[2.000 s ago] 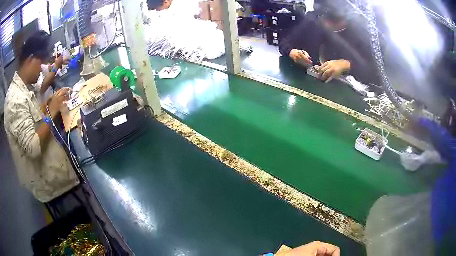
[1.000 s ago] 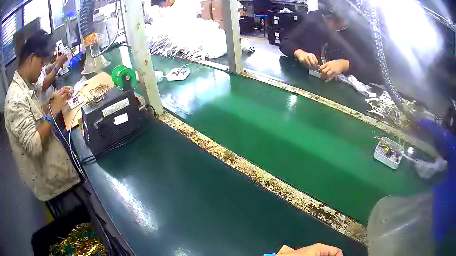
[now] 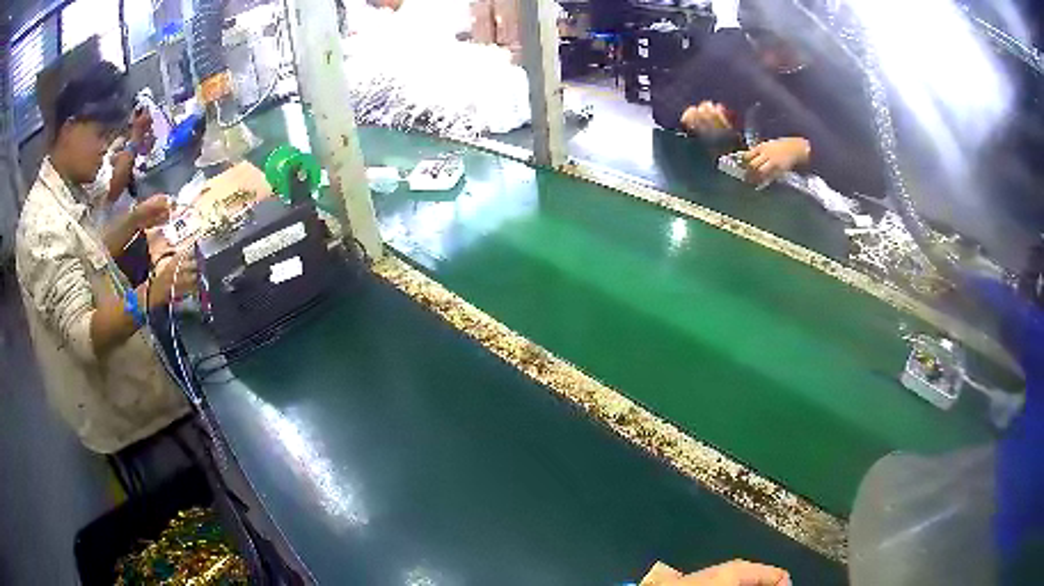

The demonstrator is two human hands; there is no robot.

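Observation:
What appears to be my left hand (image 3: 733, 575) is cut off by the bottom edge, right of centre. Only its upper side shows, beside a tan edge and a bit of blue; its fingertips and anything in them are hidden. My right hand is out of view. A white housing (image 3: 933, 375) with coloured parts inside lies on the bright green belt at the right, its cord in a clear bag (image 3: 1005, 406). Another white housing (image 3: 436, 173) lies farther up the belt.
A cloudy hood (image 3: 922, 521) stands at lower right. A speckled rail (image 3: 572, 387) runs beside the belt. A black machine (image 3: 269, 272) with a green reel (image 3: 292, 173) sits at left, near a standing person (image 3: 97, 286). Another person (image 3: 790, 115) works across the belt. A black bin (image 3: 172, 555) holds gold-and-green strips.
The housings on the belt have moved right and nearer. The person at left has lowered a hand beside the black machine. The person opposite has lifted one hand off their piece. My visible hand has barely moved.

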